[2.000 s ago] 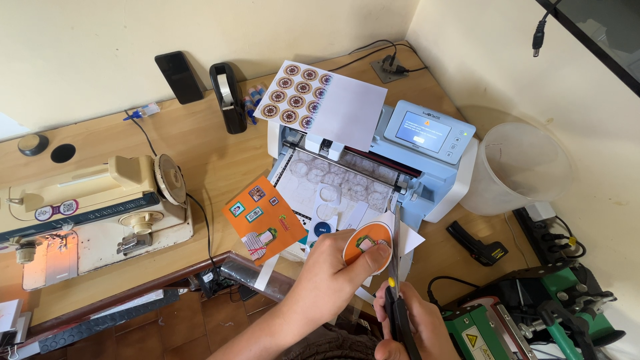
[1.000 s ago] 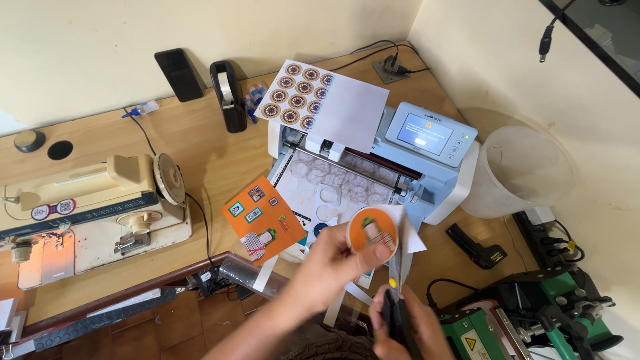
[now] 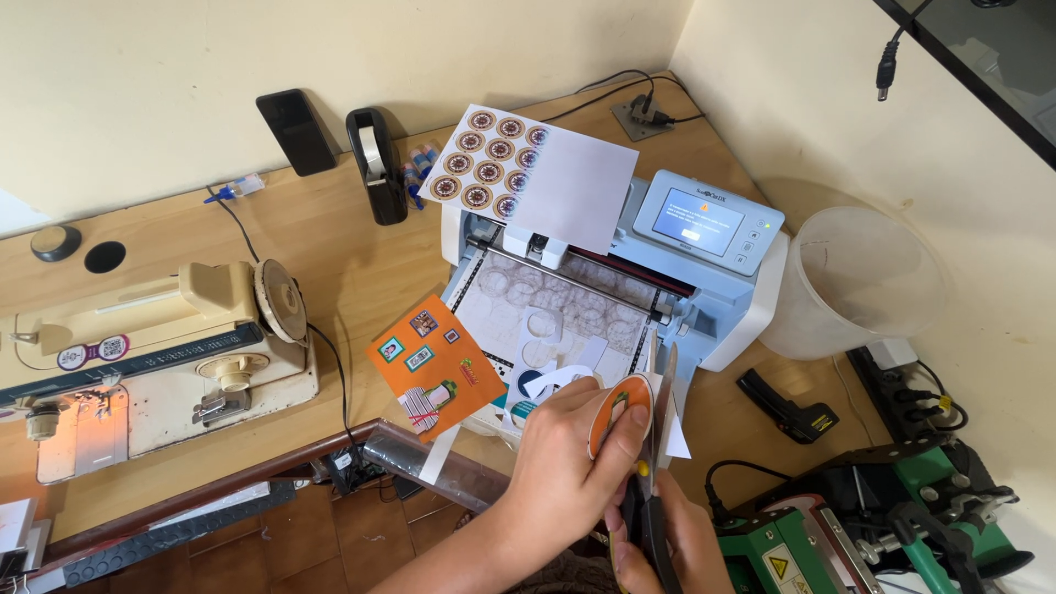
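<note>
My left hand (image 3: 569,462) pinches a round orange printed paper piece (image 3: 620,412) between thumb and fingers. Just right of it, my right hand (image 3: 672,536) grips a pair of black-handled scissors (image 3: 646,487), whose blades point up and stand apart beside the round piece's edge. White paper shows behind the blades. Above the hands, cut paper scraps (image 3: 540,355) with round holes lie on the mat (image 3: 569,305) of a light blue cutting machine (image 3: 742,305). An orange printed card (image 3: 437,367) lies left of the mat.
A beige sewing machine (image 3: 148,346) stands at left. A phone (image 3: 295,132), a tape dispenser (image 3: 378,165) and a sheet of round prints (image 3: 495,161) are at the back. At right are a translucent bin (image 3: 858,272), an infrared thermometer (image 3: 788,408) and a green press (image 3: 767,544).
The round orange piece has turned from facing the camera to a steeper slant in my left hand. The scissor blades are further apart than a second ago.
</note>
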